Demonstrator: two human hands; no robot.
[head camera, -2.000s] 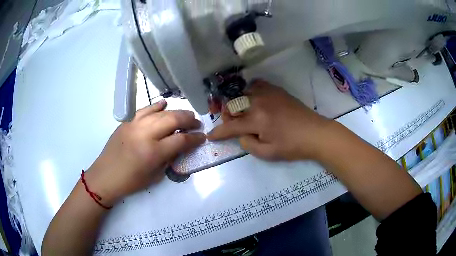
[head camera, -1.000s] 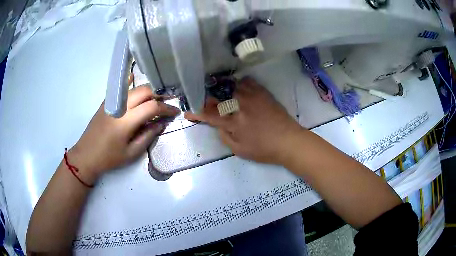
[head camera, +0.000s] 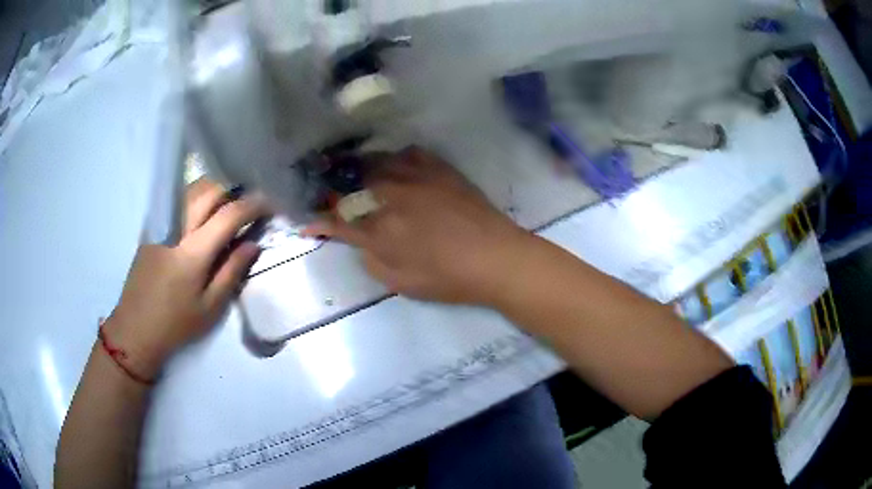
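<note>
The frame is blurred. The white-grey sewing machine head (head camera: 459, 57) stands across the top, with cream tension knobs (head camera: 359, 204) near the needle area. My left hand (head camera: 186, 277), with a red string at the wrist, lies left of the needle area, fingers bent toward it. My right hand (head camera: 421, 229) reaches in from the right, fingertips close to the needle area and partly behind the lower knob. A small bright white patch (head camera: 277, 234) shows between the fingertips; whether it is fabric or metal, and whether either hand grips it, I cannot tell. The machine's bed plate (head camera: 311, 296) is in front.
A purple bundle (head camera: 574, 153) and a white-handled tool (head camera: 669, 148) lie right of the needle. A printed ruler (head camera: 354, 420) runs along the table's front edge. White strips (head camera: 48, 67) lie at the upper left. A yellow wire basket (head camera: 792, 353) with white cloth is at the right.
The view has shifted, so the machine and table sit further left. My left fingers have drawn back from the plate's front area since the oldest frame. My right hand stays beside the needle area.
</note>
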